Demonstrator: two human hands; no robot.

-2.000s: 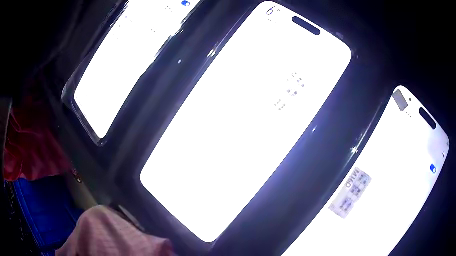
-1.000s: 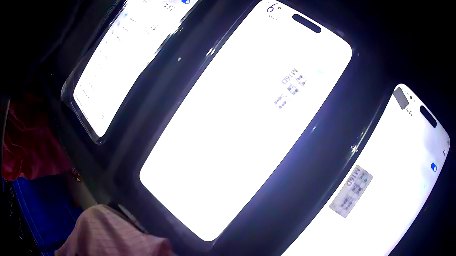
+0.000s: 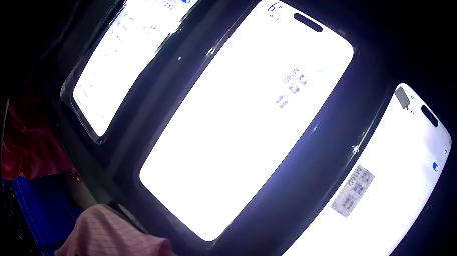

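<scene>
Three brightly lit phone screens stand side by side, slanting across the view. The middle phone screen (image 3: 225,140) is white, with a dark pill-shaped cutout near its top right edge and small grey text. The right phone screen (image 3: 386,200) is cut off at the bottom and shows a grey text patch and a blue dot. The left phone screen (image 3: 107,85) is cut off at the top and shows faint lines of text. Dark surface (image 3: 295,165) shows between them. No hand of mine can be made out.
Pink striped cloth (image 3: 112,235), seemingly a sleeve or clothing, is at the bottom left. A bright blue object (image 3: 40,210), possibly a crate, and dark red cloth or plastic (image 3: 35,145) lie at the left edge. The surroundings are very dark.
The text on the left and middle screens and the grey patch on the right screen look clearer and darker. The screens have hardly moved in the view.
</scene>
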